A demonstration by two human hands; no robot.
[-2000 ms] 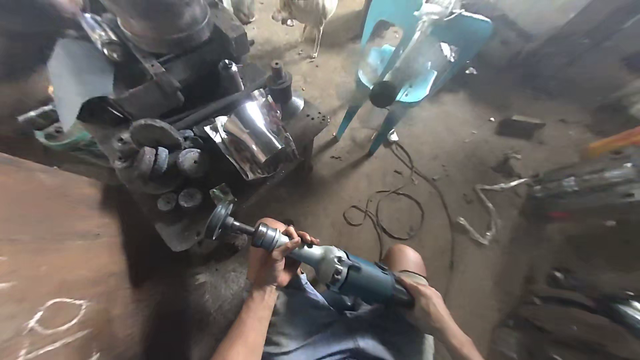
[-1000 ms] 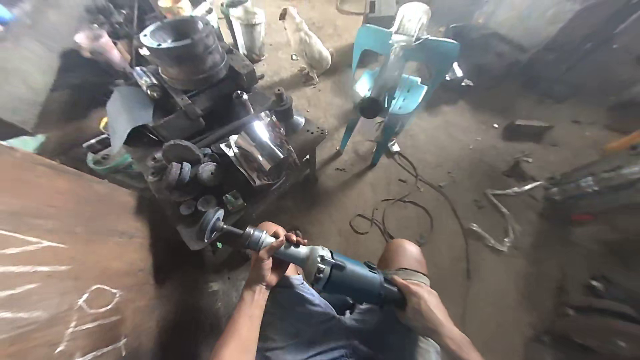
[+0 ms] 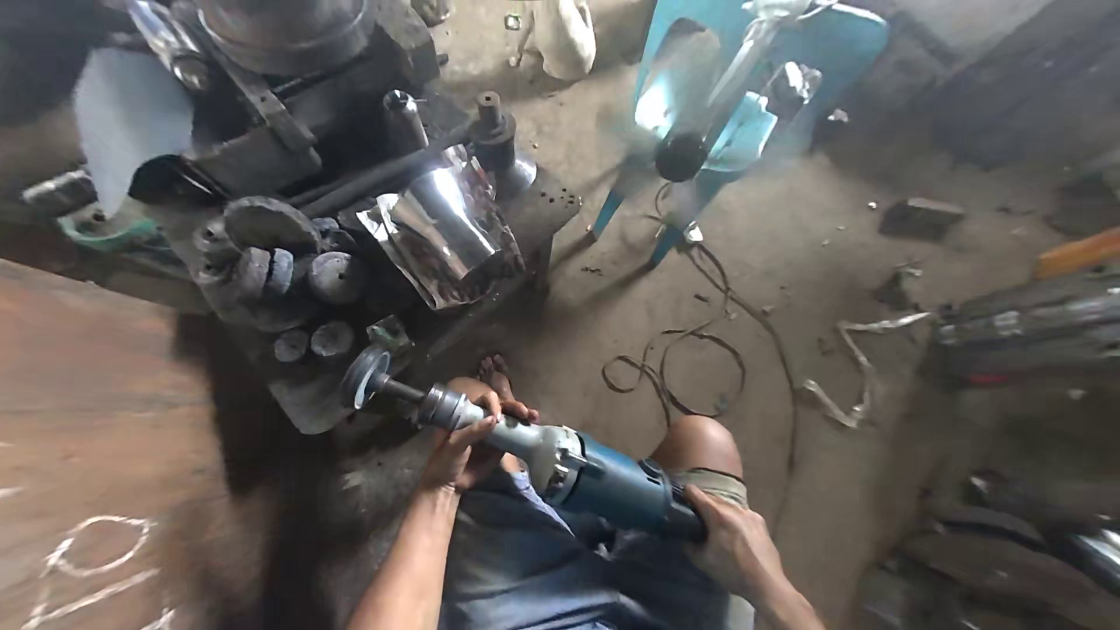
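A blue and grey straight grinder (image 3: pixel 612 486) lies across my lap, its wheel end up at the left. My left hand (image 3: pixel 468 446) is closed around its grey neck, just behind the collar. My right hand (image 3: pixel 731 534) grips the dark rear end of the blue body. At the tool's tip, a round grinding wheel (image 3: pixel 366 376) sits close to the edge of a cluttered dark workbench (image 3: pixel 306 411). Several worn grinding discs (image 3: pixel 337 277) rest on that bench, and a shiny curved metal sheet (image 3: pixel 451 229) lies to their right.
A blue plastic chair (image 3: pixel 752 131) stands ahead with a clear object and a dark cylinder on it. A cord (image 3: pixel 700 341) loops over the floor. A brown panel with chalk marks (image 3: pixel 96 420) is at the left. Metal parts (image 3: pixel 1024 324) lie at the right, and an animal (image 3: pixel 564 39) is beyond the bench.
The view has swung about. Both hands keep their hold on the grinder, which stays in much the same pose over my lap.
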